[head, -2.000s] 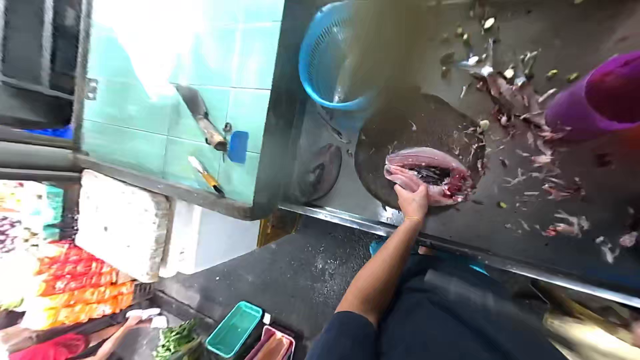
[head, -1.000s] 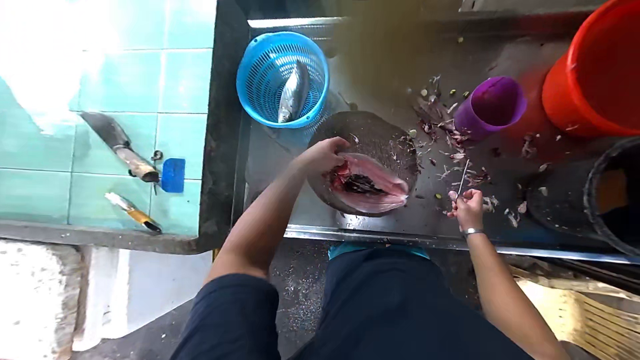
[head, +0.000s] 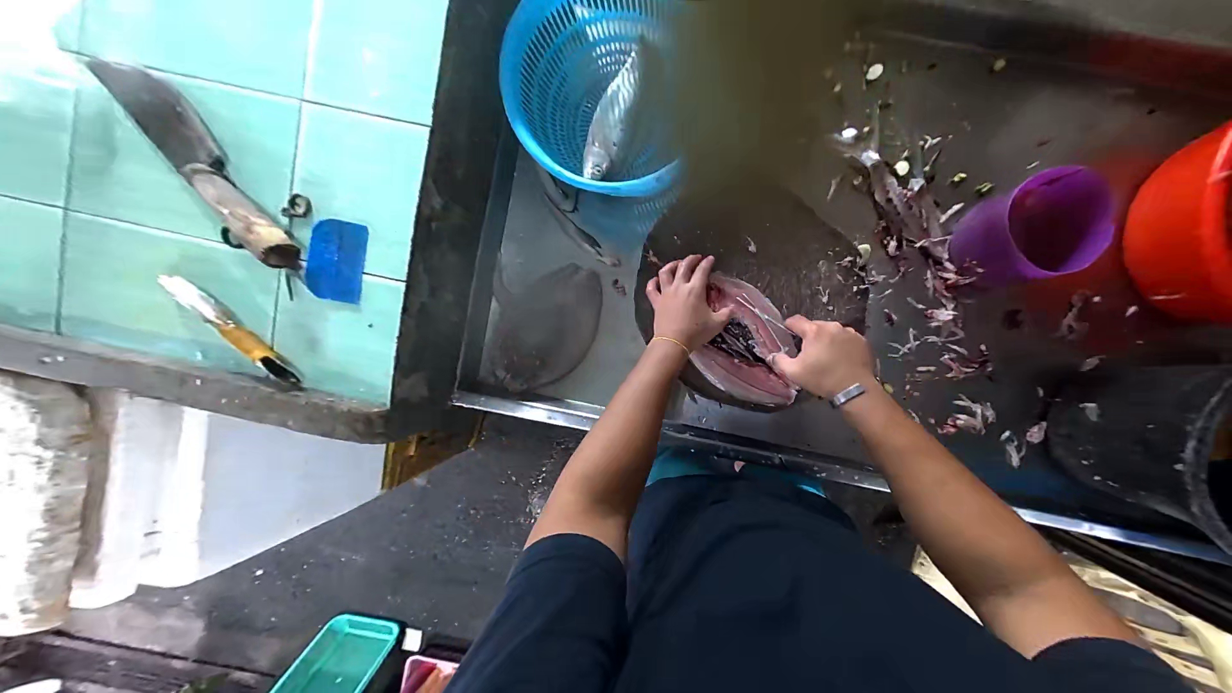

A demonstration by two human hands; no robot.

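Observation:
A split-open fish [head: 746, 375] lies on a dark round chopping board [head: 799, 241] in a metal tray, its dark cavity facing up. My left hand [head: 685, 303] presses on the fish's left end with the fingers spread. My right hand [head: 826, 356], with a metal band at the wrist, is closed on a thin metal tool [head: 765, 316] that reaches across the cavity. The tool's handle is hidden in my fist, so its kind is unclear. A whole silvery fish [head: 611, 120] lies in a blue plastic basket [head: 515, 91] behind my left hand.
Fish scraps [head: 905, 207] litter the tray right of the board, near a purple plastic container [head: 972, 236], a red bucket [head: 1179, 226] and a black bucket [head: 1107, 414]. On the tiled counter [head: 366, 154] at left lie a cleaver [head: 173, 120] and a yellow-handled tool [head: 241, 337].
My right hand, earlier over the scraps with the thin tool, has moved left onto the fish. My left hand stays at the fish. The view has shifted.

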